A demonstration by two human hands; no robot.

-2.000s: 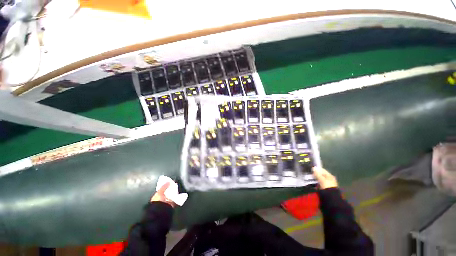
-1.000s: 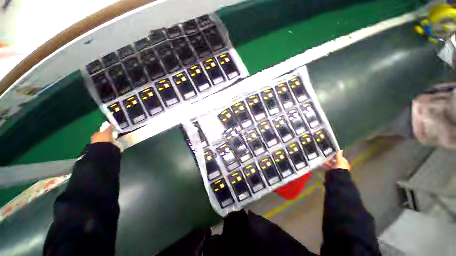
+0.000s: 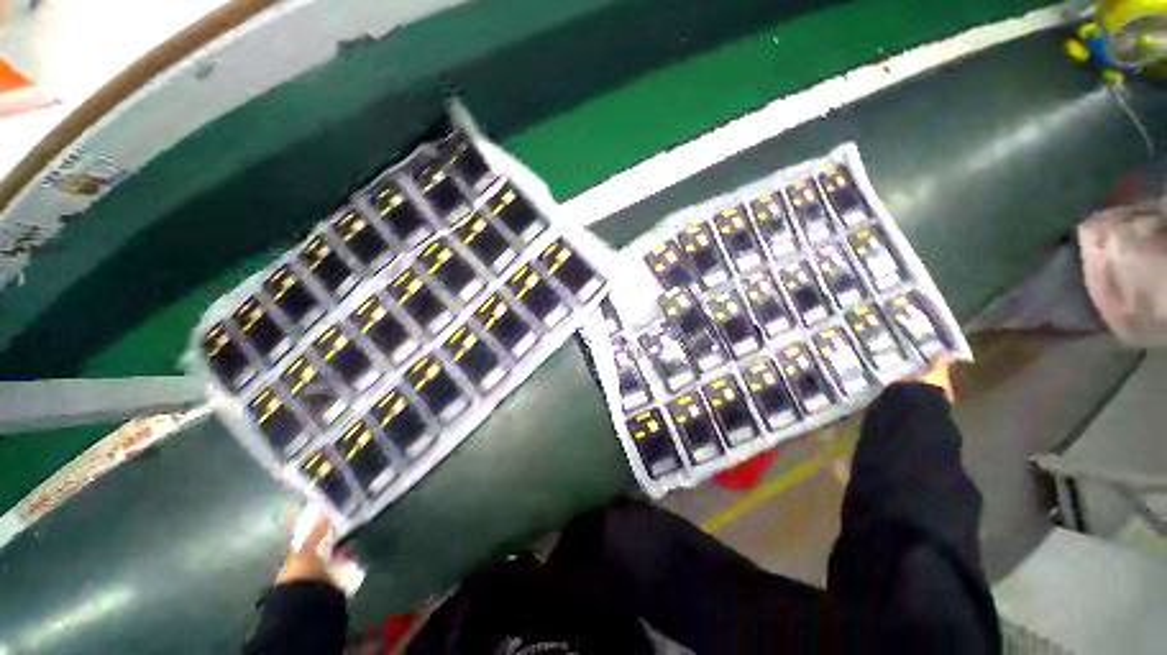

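Note:
A white blister tray point(image 3: 407, 335) with rows of black units with yellow marks lies tilted across the pale rail, partly over the green belt and partly over the dark green bench. My left hand point(image 3: 311, 553) grips its near left corner, with a white cloth point(image 3: 346, 572) at the fingers. A second such tray point(image 3: 781, 335) is to the right on the bench, its near edge by the bench's front edge. Its upper left pocket area shows white, without a unit. My right hand point(image 3: 941, 374) holds its near right corner. The trays touch or nearly touch near the middle.
The green conveyor belt point(image 3: 717, 96) runs behind the pale rail point(image 3: 819, 108). A grey metal post point(image 3: 96, 402) crosses at left. A yellow round object point(image 3: 1134, 39) is at the far right end. A red stool point(image 3: 746, 471) shows below the bench edge. A pinkish shape point(image 3: 1126, 271) is at right.
The left tray has been drawn from the belt towards me over the rail, by my left hand. The right tray has shifted right with my right hand, which keeps hold of it.

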